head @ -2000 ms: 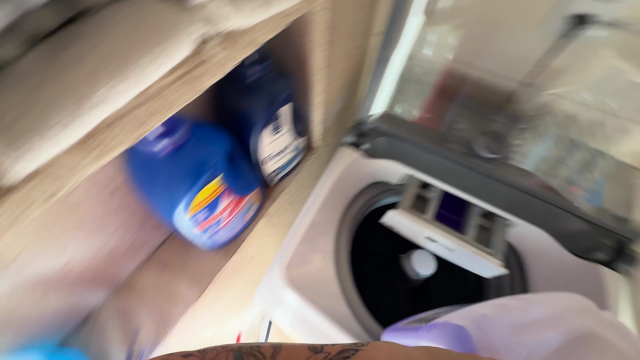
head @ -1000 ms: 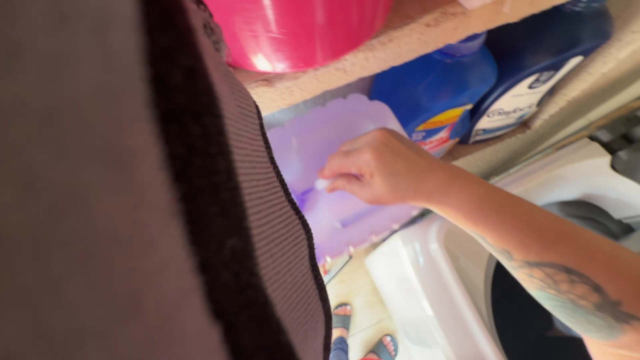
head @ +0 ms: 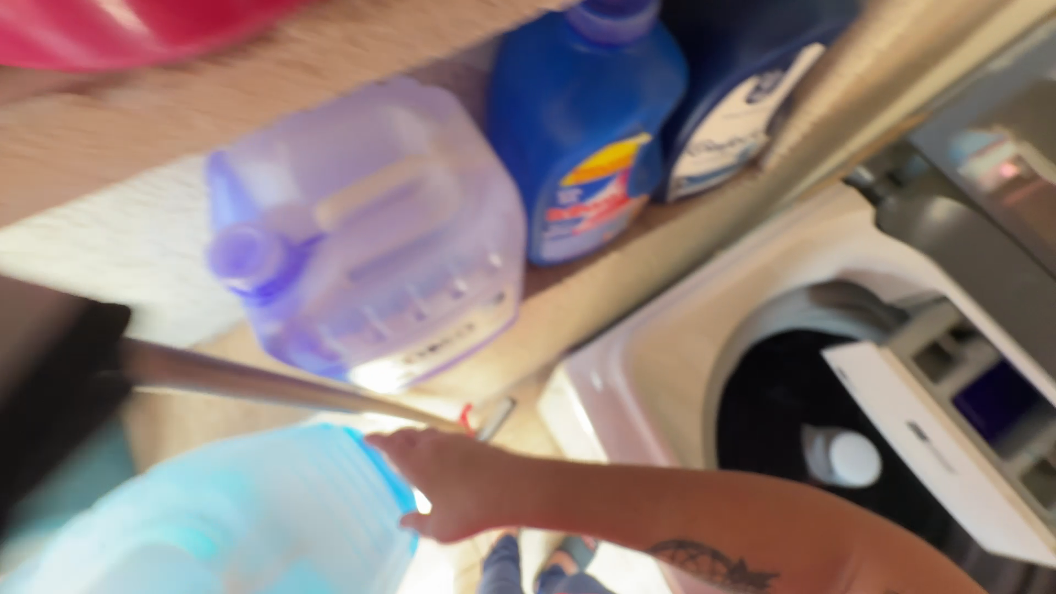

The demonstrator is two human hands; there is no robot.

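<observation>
My right hand (head: pixel 450 487) reaches in from the lower right, with a tattooed forearm. Its fingers and thumb are at the edge of a translucent light-blue plastic container (head: pixel 223 511) and appear to grip it, though blur hides the exact contact. Above the hand, a translucent purple plastic jug (head: pixel 396 214) with a purple cap is at the lower shelf. Beside the jug are a blue detergent bottle (head: pixel 586 140) and a dark blue bottle (head: pixel 734 107). My left hand is out of view.
An open top-loading washing machine (head: pixel 652 396) is at right, its dispenser drawer (head: pixel 932 437) pulled out over the dark drum. A shelf board (head: pixel 247 91) crosses the top, with a pink container (head: pixel 148 29) above. A blurred pole (head: pixel 280 375) slants at left; feet show below.
My right hand has moved away from the purple jug, where it was one second ago, to the light-blue container. The view has shifted a lot.
</observation>
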